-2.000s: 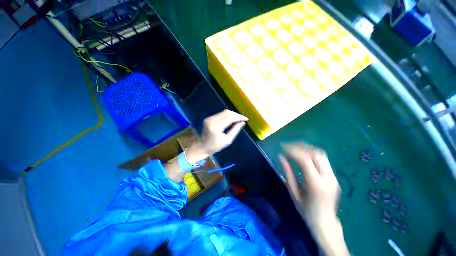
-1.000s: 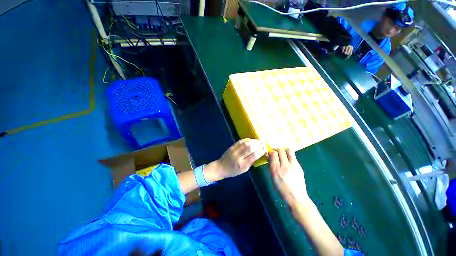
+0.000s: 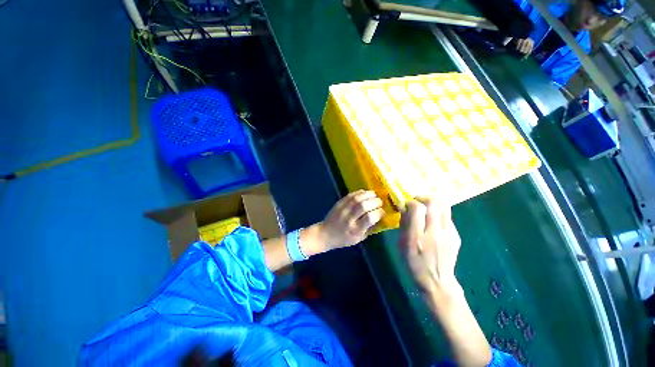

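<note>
A stack of yellow trays (image 3: 438, 136) with rows of square pockets stands on the green bench. At its near corner a narrow gap shows below the top layer. My right hand (image 3: 431, 240) pinches the raised top edge at that corner. My left hand (image 3: 353, 218), with a pale blue wrist band, has its curled fingers on the corner just below the gap. The fingertips of both hands are partly hidden, and I cannot tell how many layers are lifted.
Several small dark circuit boards (image 3: 503, 317) lie on the bench at lower right. A metal rail (image 3: 556, 204) runs behind the trays. A blue stool (image 3: 203, 136) and an open cardboard box (image 3: 183, 231) with yellow trays are at left. Another person (image 3: 564, 61) is across the bench.
Since two seconds ago, both hands have come together at the stack's near corner. Since one second ago, the top edge has lifted and a gap has opened there. The view has shifted.
</note>
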